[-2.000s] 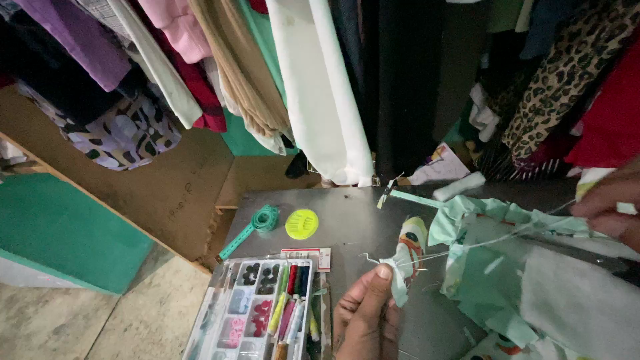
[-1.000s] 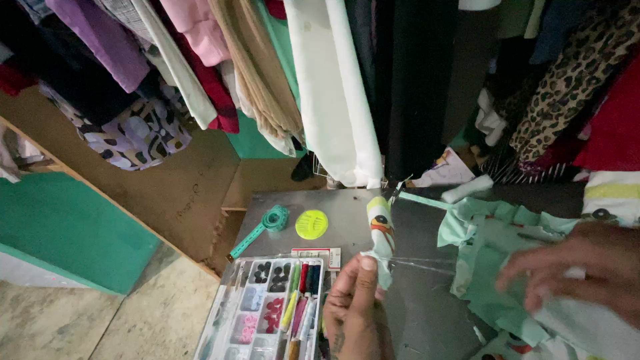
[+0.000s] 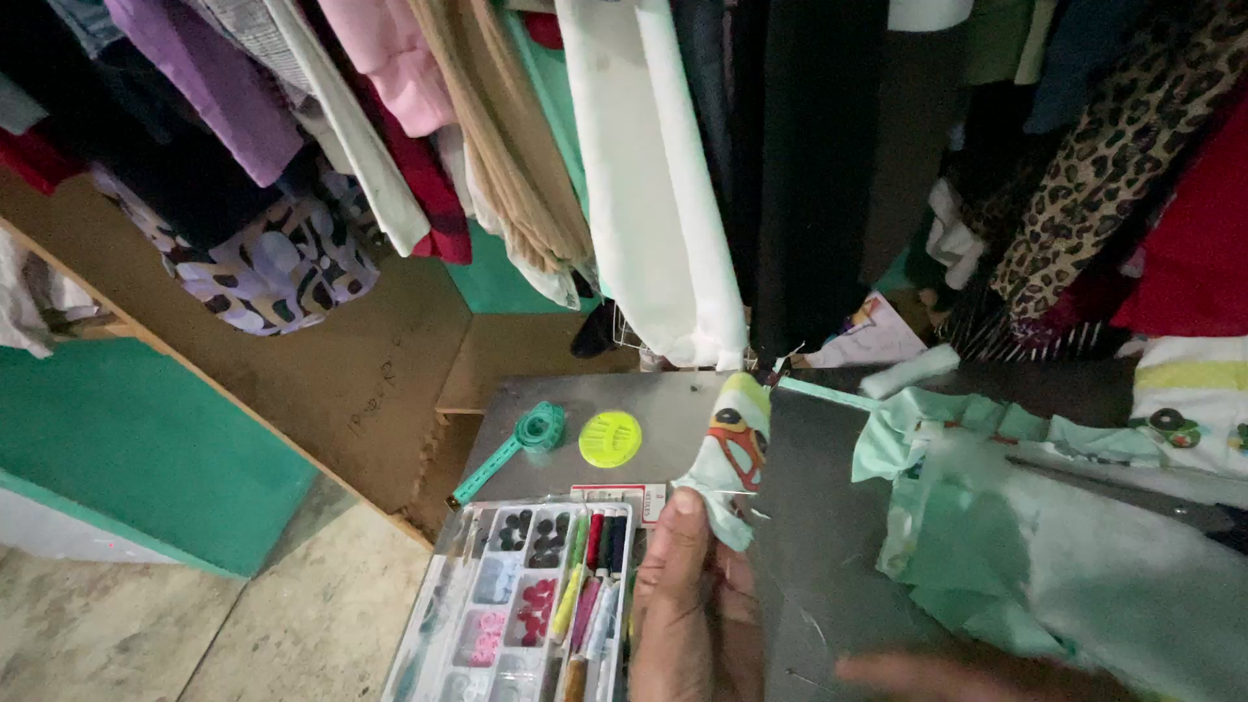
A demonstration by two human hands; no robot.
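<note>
Between its thumb and fingers, my left hand (image 3: 687,595) pinches a small sewn fabric piece (image 3: 736,448), white, yellow-green and orange with a black spot, with a mint edge and a pin or needle across its lower part. My right hand (image 3: 975,678) is blurred at the bottom edge; whether it holds anything cannot be told. A fine thread (image 3: 814,629) shows faintly on the dark table between the hands. Mint ruffled fabric (image 3: 975,536) lies at the right, with dark scissors (image 3: 1111,483) on it. A clear sewing box (image 3: 507,585) with buttons and thread spools is left of my left hand.
A rolled teal measuring tape (image 3: 538,427) and a round yellow-green needle case (image 3: 610,439) lie on the grey table (image 3: 653,390). White printed cloth (image 3: 1194,400) sits at the right edge. Hanging clothes (image 3: 653,175) crowd behind the table, and a wooden shelf (image 3: 390,390) stands at left.
My right hand has moved down to the bottom edge from over the mint fabric. My left hand still pinches the small piece, which stands more upright than two seconds ago.
</note>
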